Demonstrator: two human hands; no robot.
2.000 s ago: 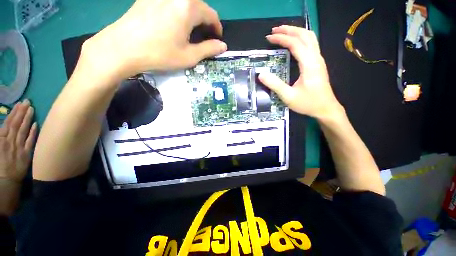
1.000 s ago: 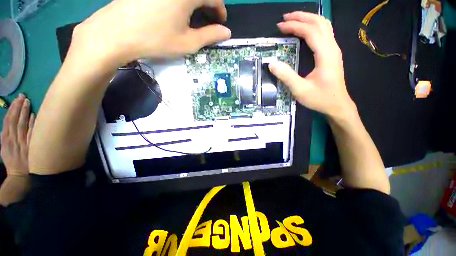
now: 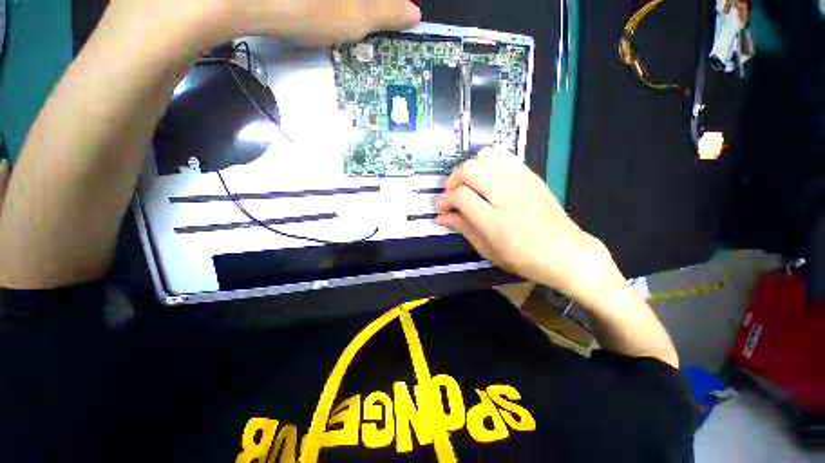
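Observation:
The silver-white laptop chassis [image 3: 298, 178] lies open on a black mat in front of me. The green motherboard [image 3: 366, 118] sits in its upper right part. A thin black cable [image 3: 258, 222] curves over the white surface, below a round black area [image 3: 217, 118]. My left hand [image 3: 308, 14] is at the chassis's far edge, cut off by the picture's top; its fingers are partly hidden. My right hand [image 3: 511, 212] is at the board's near right edge, fingertips bent together over the chassis; I cannot tell whether they pinch anything.
Slim silver tweezers [image 3: 562, 45] lie right of the chassis. On the right mat [image 3: 633, 181] are a yellow-orange cable [image 3: 629, 54] and a dark heat pipe with a copper-coloured end [image 3: 710, 145]. A red object [image 3: 778, 325] stands at the lower right.
My right hand has moved from the chassis's far right corner down to the board's near edge, and its fingers have drawn together. The chassis appears higher in view.

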